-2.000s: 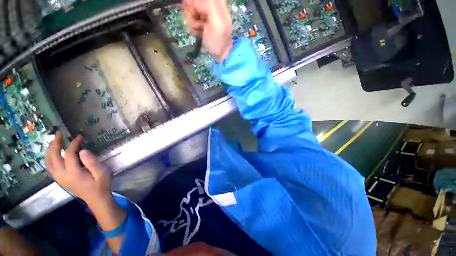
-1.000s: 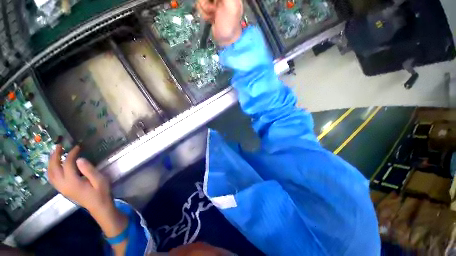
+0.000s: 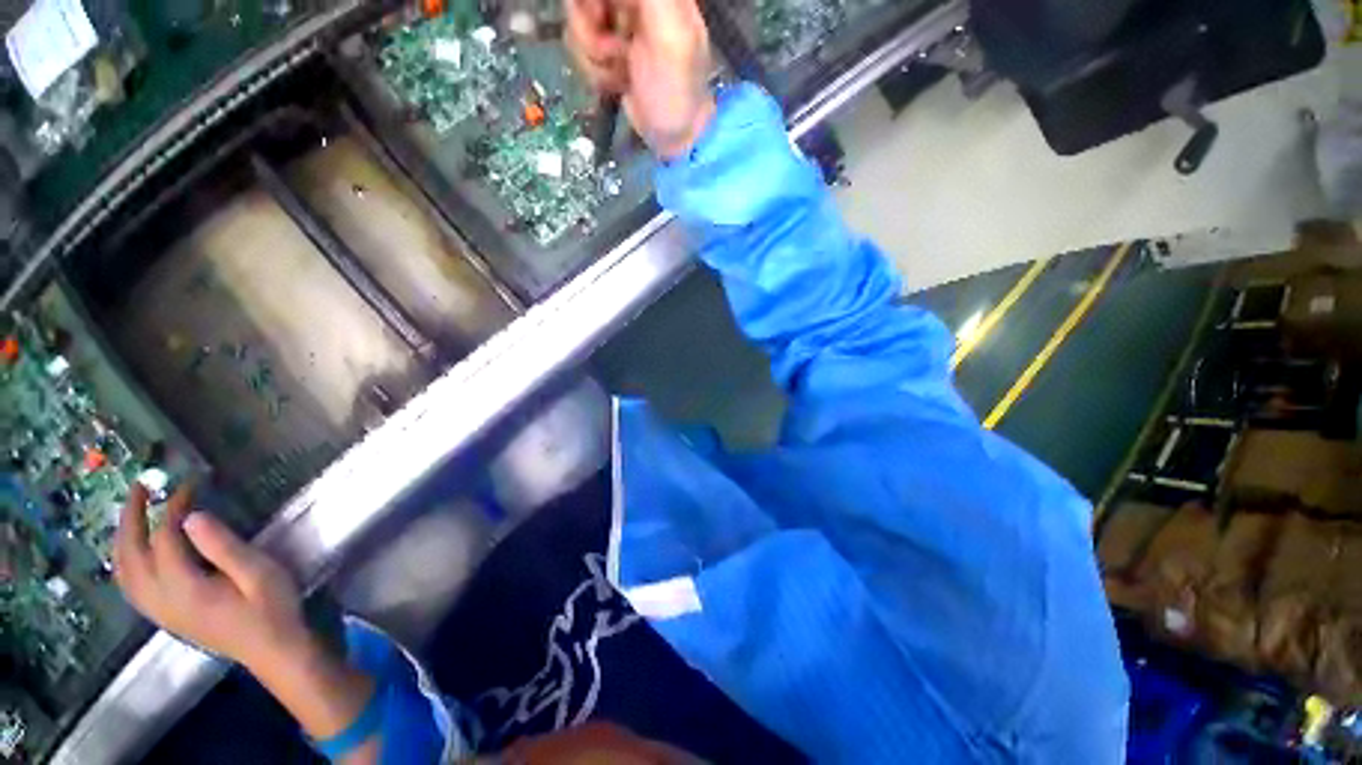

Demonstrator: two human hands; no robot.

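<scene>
Green circuit boards with orange parts lie in a carrier (image 3: 501, 247) at the top centre; one board (image 3: 545, 183) is near my right hand. More boards (image 3: 67, 426) lie in a carrier at the left. My right hand (image 3: 642, 60) is a fist over the centre carrier, cut off by the top edge. A thin dark stick, perhaps a hand tool (image 3: 607, 123), points down from it, blurred and mostly hidden. My left hand (image 3: 202, 575) is beside the left carrier's boards, near the rail, palm up, fingers apart, with nothing visible in it.
A bright metal rail (image 3: 478, 396) runs along the near edge. Small loose parts (image 3: 254, 381) lie on the bare plate between carriers. A bag with a white label (image 3: 53, 45) is at the far left. A black machine part with a crank handle (image 3: 1195, 145) is at the right.
The view has turned, so the centre boards and crank handle sit higher in the picture and the left boards lower. My right hand is farther right over the boards. My left hand stays by the left carrier.
</scene>
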